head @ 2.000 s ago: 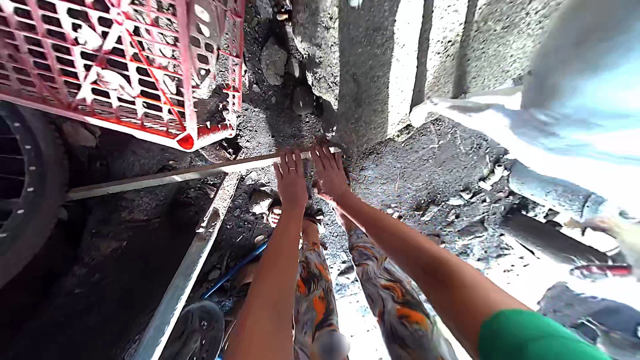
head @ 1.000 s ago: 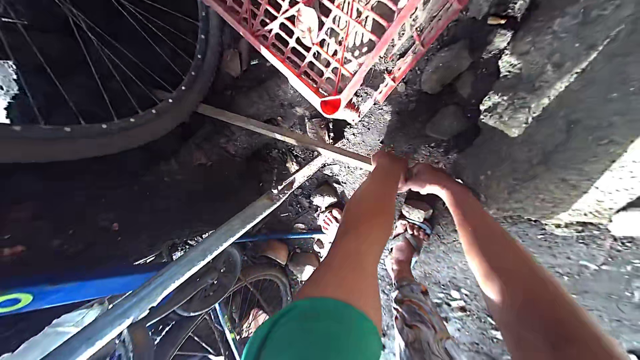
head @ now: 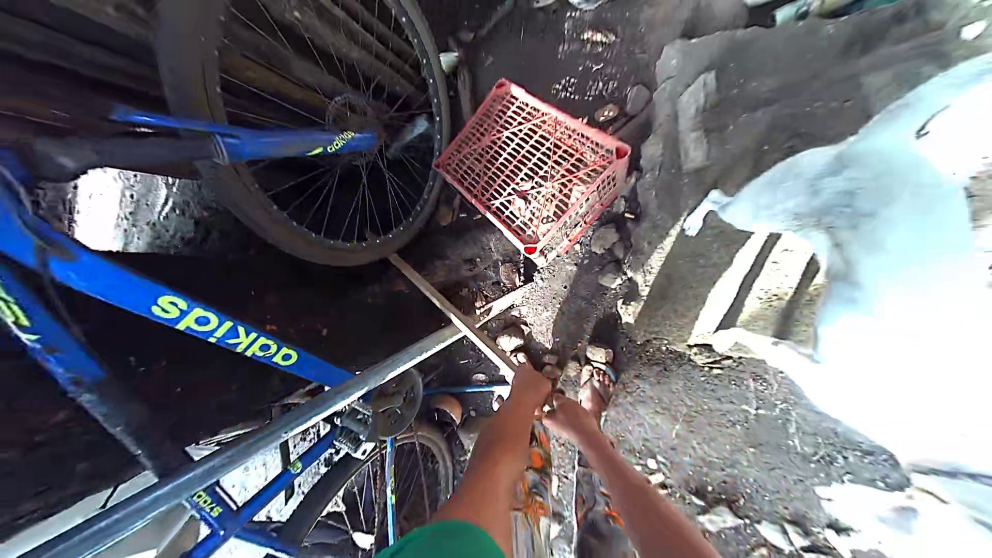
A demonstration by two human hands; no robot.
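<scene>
My left hand [head: 532, 385] is closed around the near end of a thin wooden strip [head: 452, 310], which runs up and left toward a bicycle wheel. Close beside it is my right hand [head: 570, 417], near the strip's end; whether it grips the wood is hard to tell. Under the strip crosses a long metal bar [head: 256, 442], slanting from the lower left. A red plastic crate [head: 542, 167] rests on the ground beyond my hands.
A blue bicycle [head: 225, 322] with its large wheel [head: 434, 155] fills the left side. A white animal [head: 860, 225] is at the right beside a concrete slab [head: 674, 287]. Stones [head: 604, 239] lie around the crate. My sandalled foot [head: 595, 387] is just beyond my right hand.
Two seconds ago both hands lay spread on the strip's end; now the left is closed on it. The view has swung widely, bringing more of the bicycle in.
</scene>
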